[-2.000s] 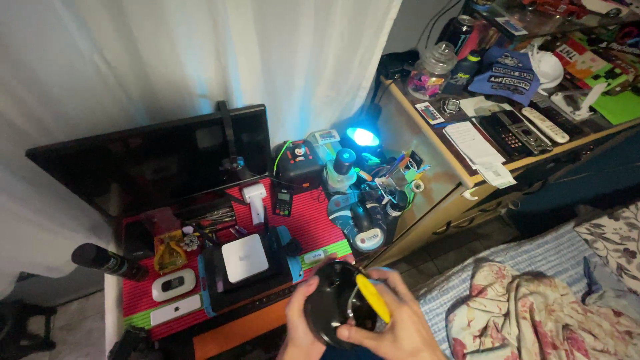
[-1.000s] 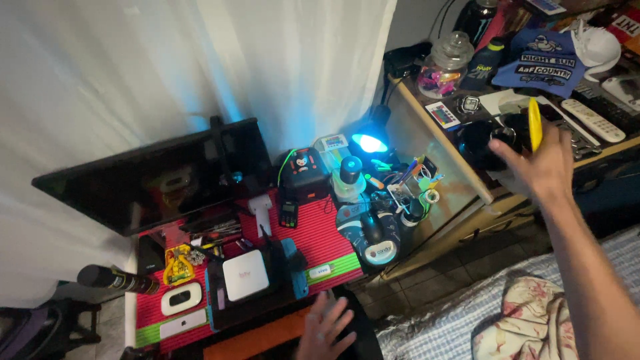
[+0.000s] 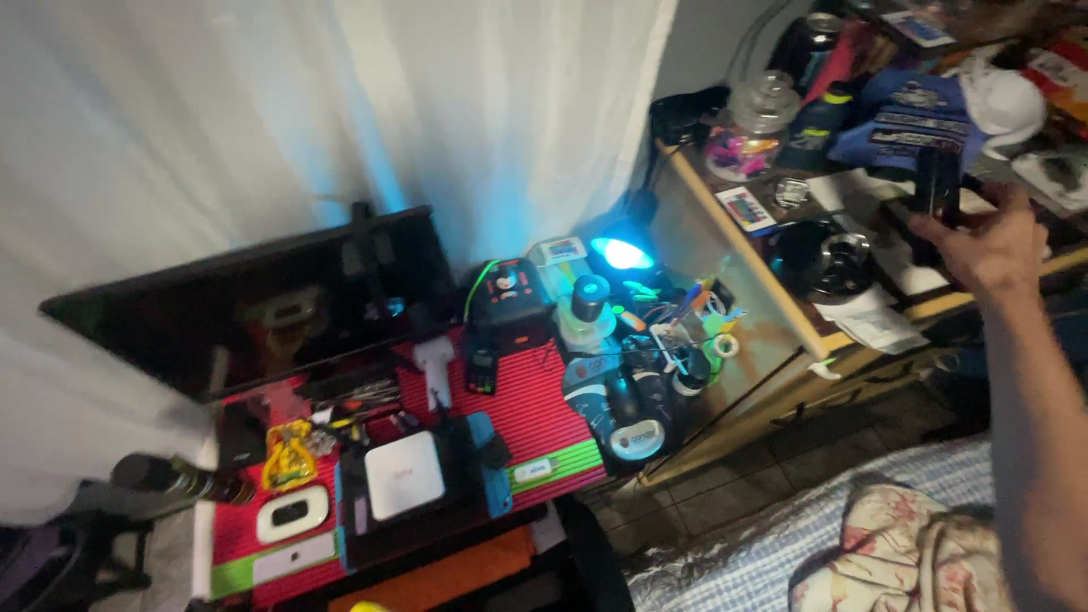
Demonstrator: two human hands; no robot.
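Note:
My right hand (image 3: 986, 242) reaches over the wooden dresser top at the right and grips a dark, elongated object (image 3: 937, 191), too blurred to name. Left of it a round black object (image 3: 820, 259) lies on the dresser, beside a small remote control (image 3: 746, 210) and a paper slip (image 3: 871, 320). Behind stand a glass jar (image 3: 750, 127) with colourful contents and a dark bottle (image 3: 820, 126). A blue cap (image 3: 905, 123) lies behind the held object. My left hand is out of view; a bit of something yellow (image 3: 368, 607) shows at the bottom edge.
A red-covered desk (image 3: 531, 382) holds a monitor (image 3: 255, 297), a white square box (image 3: 405, 474), a black case (image 3: 508, 302), a lit lamp (image 3: 622, 252) and bottles. A white curtain (image 3: 510, 102) hangs behind. A bed with a checked cover (image 3: 722, 578) is at the lower right.
The round black object, in my hands two seconds ago, now lies on the dresser. My right hand has let go of the yellow item and grips a dark object. My left hand has left the view.

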